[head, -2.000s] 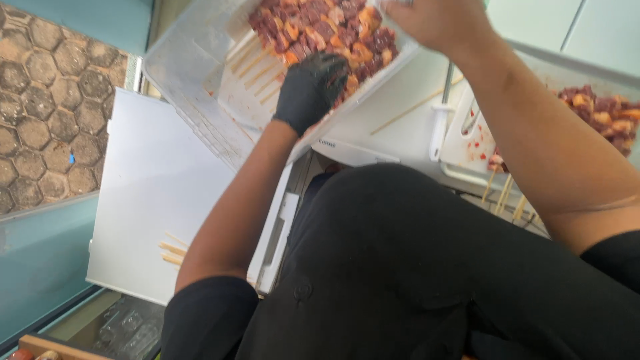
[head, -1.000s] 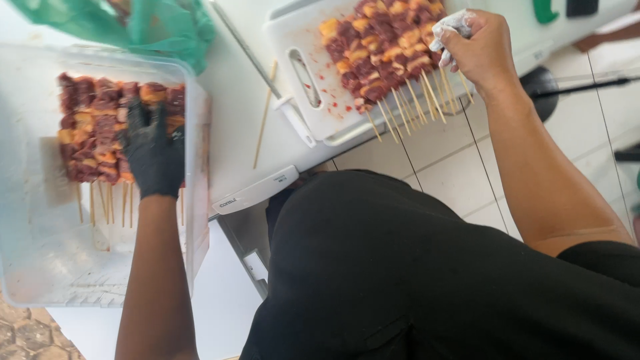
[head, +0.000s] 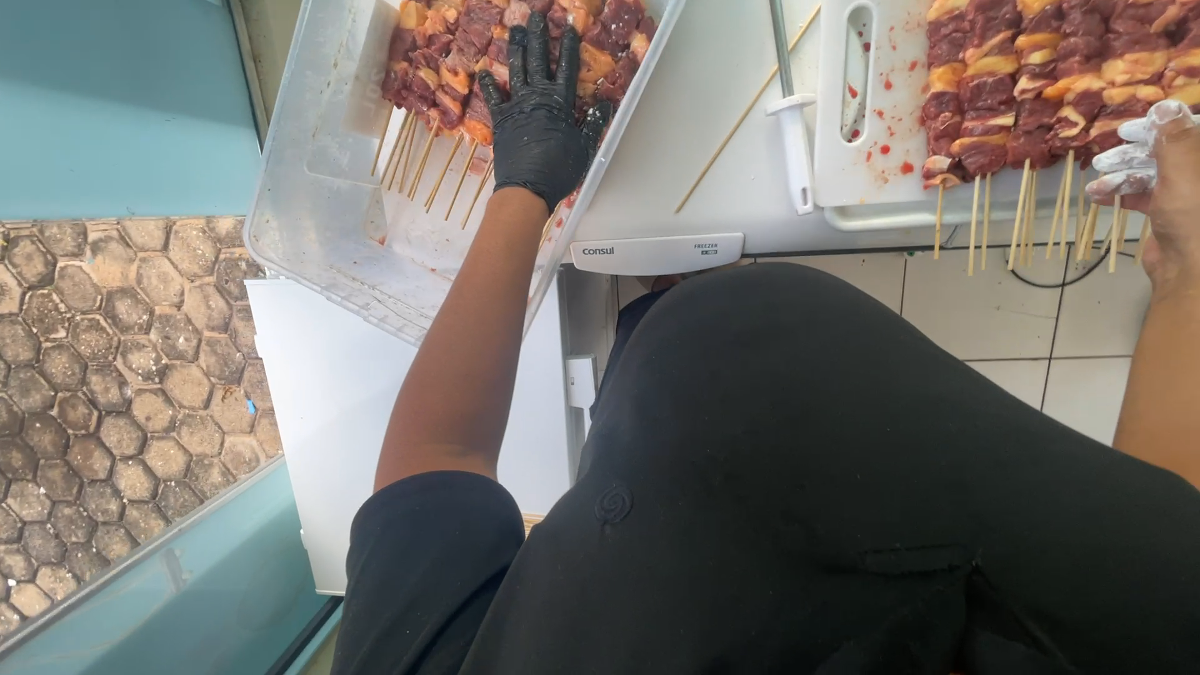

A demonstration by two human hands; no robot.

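My left hand (head: pixel 542 131), in a black glove, lies flat with its fingers spread on raw meat skewers (head: pixel 450 70) in a clear plastic bin (head: pixel 328 272). The bare stick ends point toward me. At the right edge, my right hand (head: pixel 1158 178) has whitish material over its fingers and is at the stick ends of more raw meat skewers (head: pixel 1059 84), on a white cutting board (head: pixel 872 178) with red specks. Its fingers are curled; whether they grip a stick is unclear.
A sharpening steel or similar rod with a white handle (head: pixel 795 155) lies left of the board. Beside it is a loose wooden skewer (head: pixel 741 122). Both rest on a white freezer top (head: pixel 647 211). A white panel (head: pixel 412 375) is below the bin.
My right hand has moved from the upper right side of the board's skewers to their stick ends. My left hand remains on the meat in the bin. The view has shifted.
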